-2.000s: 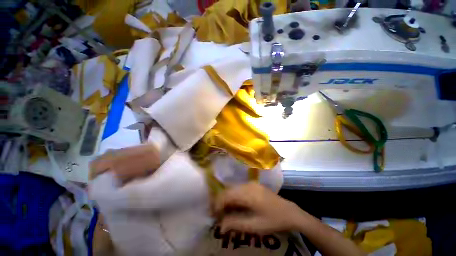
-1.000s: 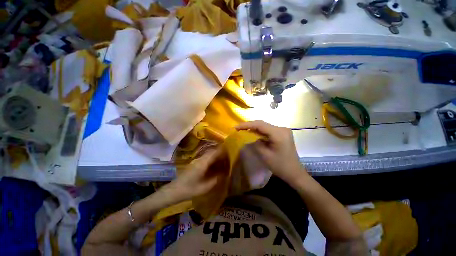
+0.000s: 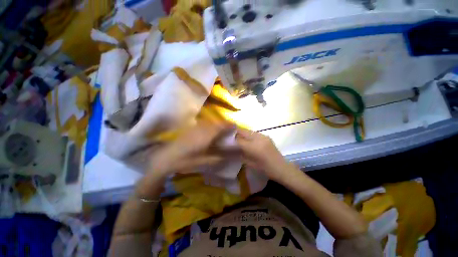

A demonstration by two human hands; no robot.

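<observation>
White fabric with yellow pieces (image 3: 228,168) lies between my hands at the table's front edge, partly hidden by them. My left hand (image 3: 188,145) is blurred by motion and lies over the cloth; its fingers are hard to make out. My right hand (image 3: 256,150) holds the white cloth at its edge. Yellow fabric (image 3: 193,203) hangs below my hands onto my lap. A white panel with a yellow strip (image 3: 170,103) lies left of the needle. The presser foot and needle area (image 3: 258,98) is brightly lit, beyond my hands.
The white sewing machine (image 3: 351,55) spans the upper right. Scissors with green and yellow loops (image 3: 344,108) lie right of the needle. More cloth is heaped at the upper left (image 3: 183,22). A yellow and white bundle (image 3: 402,206) is low at right. A beige machine (image 3: 30,150) stands far left.
The view has tilted and shifted. My left hand has moved up over the cloth. The yellow piece held up between my hands is lowered, and white cloth now shows there.
</observation>
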